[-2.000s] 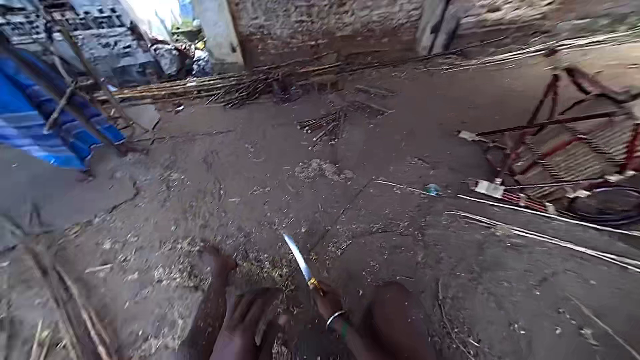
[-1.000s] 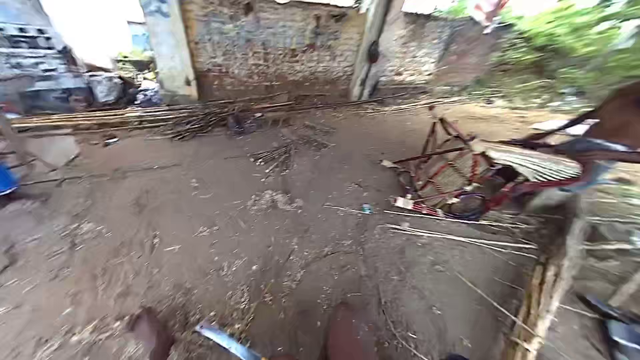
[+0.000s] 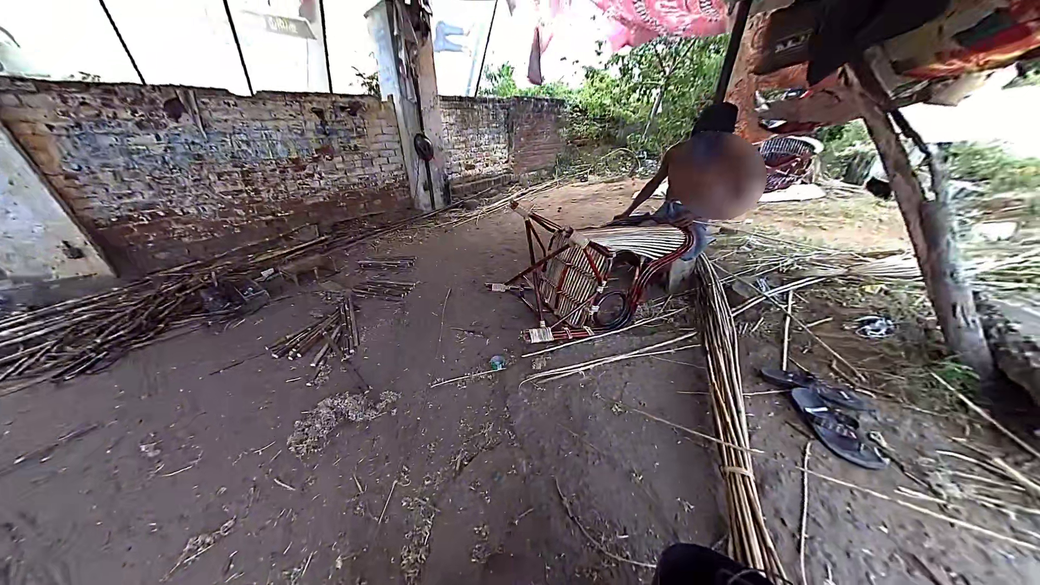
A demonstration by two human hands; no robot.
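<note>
Neither my left hand nor my right hand shows in the head view now, so what they hold is hidden. A dark rounded shape [image 3: 707, 566] lies at the bottom edge, right of centre; what it is cannot be told. Beside it, a long bundle of thin canes [image 3: 735, 422], tied around, runs away along the ground. Beyond is a cane chair [image 3: 601, 272] with a reddish-brown frame, tipped over on the ground. A person [image 3: 691, 175] sits behind it with an arm reaching to it.
Short sticks [image 3: 325, 329] and a heap of long sticks [image 3: 106, 325] lie at the left, before a brick wall [image 3: 244, 162]. Black sandals [image 3: 833, 418] and loose canes lie at the right, near a wooden post [image 3: 926, 219]. A concrete pillar [image 3: 414, 106] stands behind.
The view has swung up and to the right. Two seconds ago my right hand held a yellow-handled knife and my left hand showed beside it; both hands and knife are now out of view.
</note>
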